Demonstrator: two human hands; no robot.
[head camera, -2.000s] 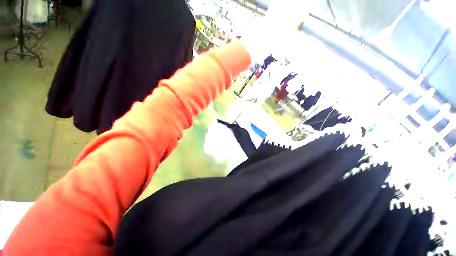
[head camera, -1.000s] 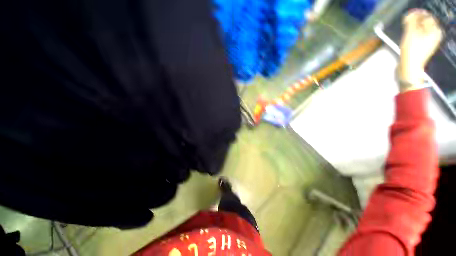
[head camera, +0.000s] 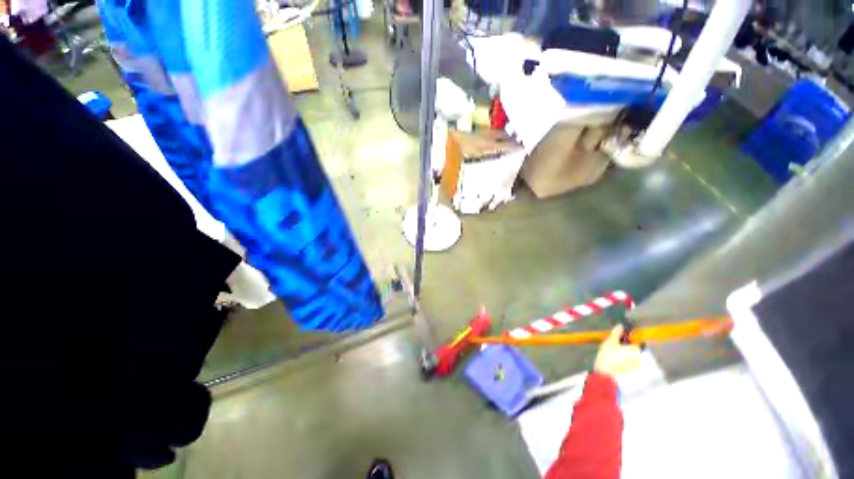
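My right hand (head camera: 618, 354), in a red sleeve, is at lower right with its fingers closed around an orange handle (head camera: 679, 330). The handle slants left down to a red broom head (head camera: 461, 346) on the floor. A red-and-white striped handle (head camera: 571, 315) runs beside it, with a blue-purple dustpan (head camera: 504, 376) at its lower end. The fingers are small and blurred, and I cannot tell whether they also touch the striped handle. My left hand is out of the picture.
Black garments (head camera: 84, 271) fill the left. Blue garments (head camera: 281, 224) hang beside a metal rail post (head camera: 427, 140). A white panel (head camera: 693, 426) and dark board (head camera: 815, 327) stand at right. Boxes (head camera: 571, 159), a white pole (head camera: 698, 79) and a blue bin (head camera: 801, 126) are behind.
The view has swung from black garments to the walkway. My right hand has moved from the board's edge down to the orange handle. The left-side orange-red sleeve seen earliest is gone.
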